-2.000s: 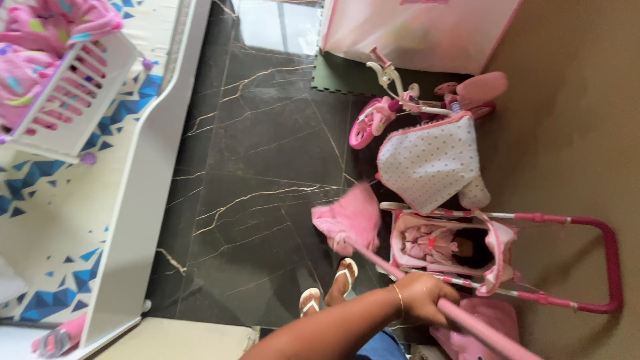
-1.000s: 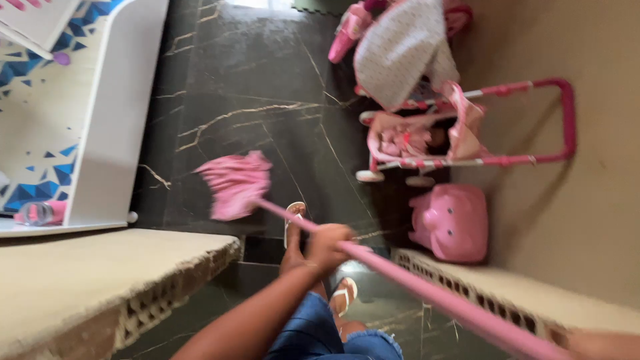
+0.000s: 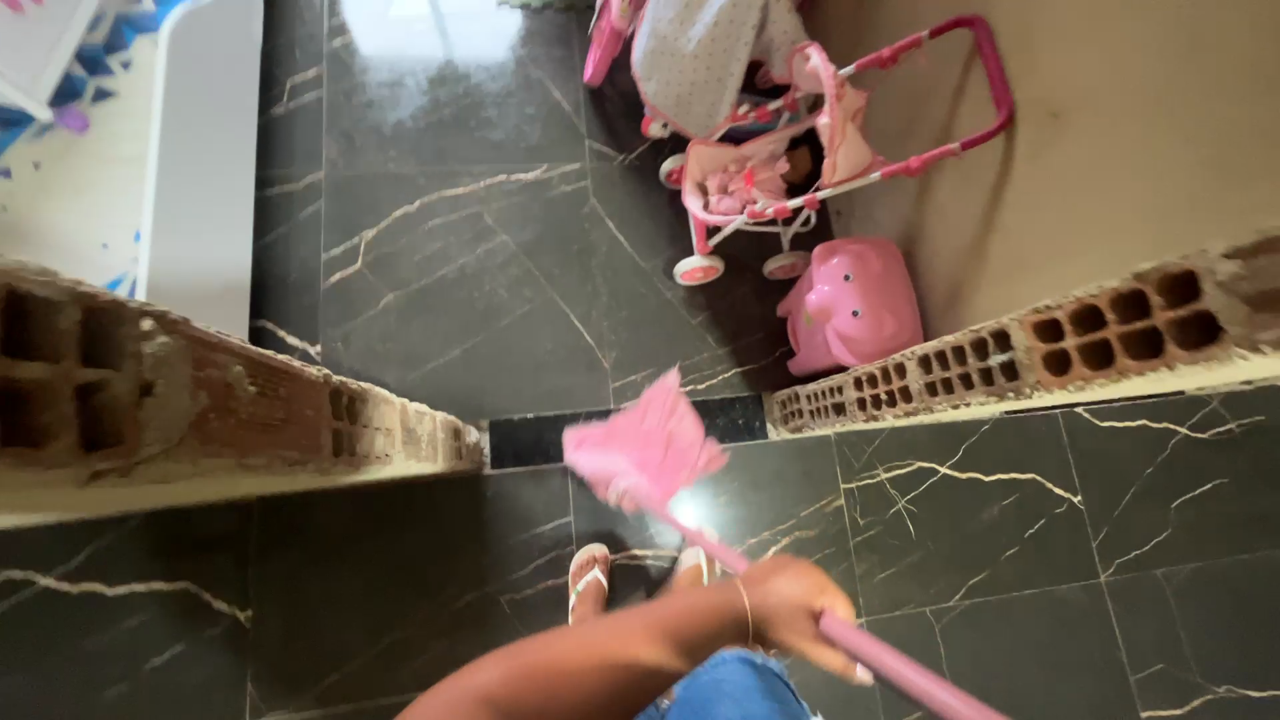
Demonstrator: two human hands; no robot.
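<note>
My left hand (image 3: 800, 612) comes in from the lower left and is closed around the pink pole (image 3: 900, 665) of a mop. At the far end of the pole is a pink cloth head (image 3: 645, 440), slightly blurred, beside the dark threshold strip (image 3: 530, 443) of a doorway. The pole runs out of view at the bottom right. My right hand is not in view. My feet in white flip-flops (image 3: 589, 582) stand on dark, veined floor tiles, just below the cloth head.
Rough hollow-brick wall ends flank the doorway, left (image 3: 250, 400) and right (image 3: 1090, 335). Beyond it stand a pink elephant-shaped seat or container (image 3: 865, 300), a toy stroller (image 3: 697, 268) with a doll, a dotted cloth (image 3: 690, 60), and a white bed or furniture panel (image 3: 205, 160) at left.
The cloth head has moved from the room's floor back to the doorway, nearer my feet. My right hand, at the lower right a second ago, has left the view. The view has shifted back.
</note>
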